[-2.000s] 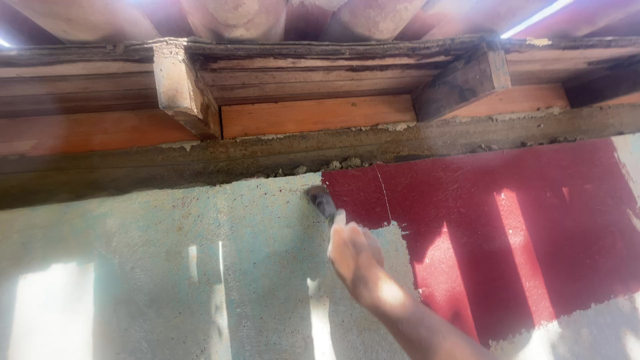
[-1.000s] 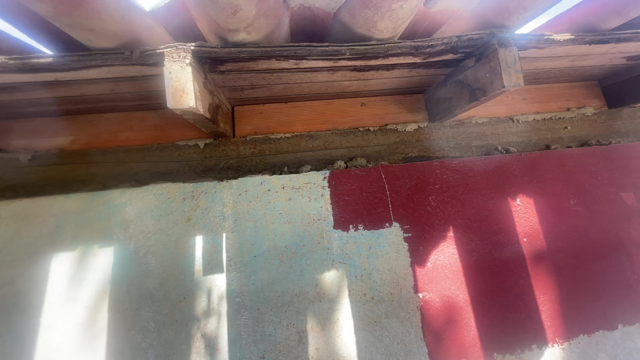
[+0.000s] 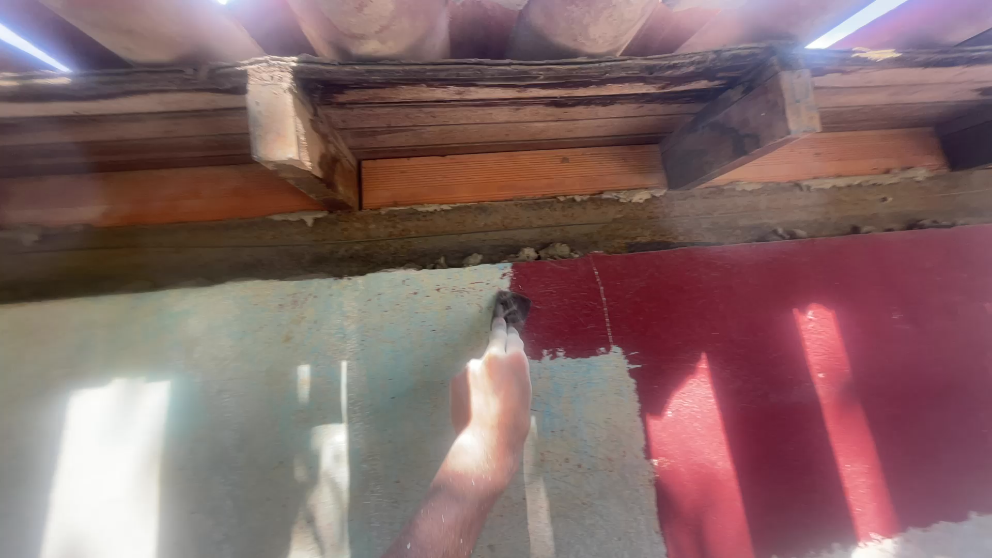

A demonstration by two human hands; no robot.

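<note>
Raised to the wall, my right hand (image 3: 494, 387) grips a small dark paintbrush (image 3: 511, 308) with its fingers around the handle. The brush head is against the wall or very close to it, at the left edge of the dark red paint (image 3: 744, 302), a little below the wooden beam. Left of that edge and below the narrow red strip, the wall is pale green-grey plaster (image 3: 256, 333), rough and stained. A thin light crack line runs down through the red near the brush. My left hand is not in view.
A weathered horizontal beam (image 3: 480, 232) runs along the top of the wall, with rough mortar lumps (image 3: 554, 251) at its lower edge. Above, rafter ends (image 3: 283, 132) jut out beneath roof tiles (image 3: 380, 27). Bright sun patches (image 3: 108, 465) fall on the wall.
My right hand held the brush at the red edge in the oldest frame, was out of view a second ago, and is back at that edge with the brush.
</note>
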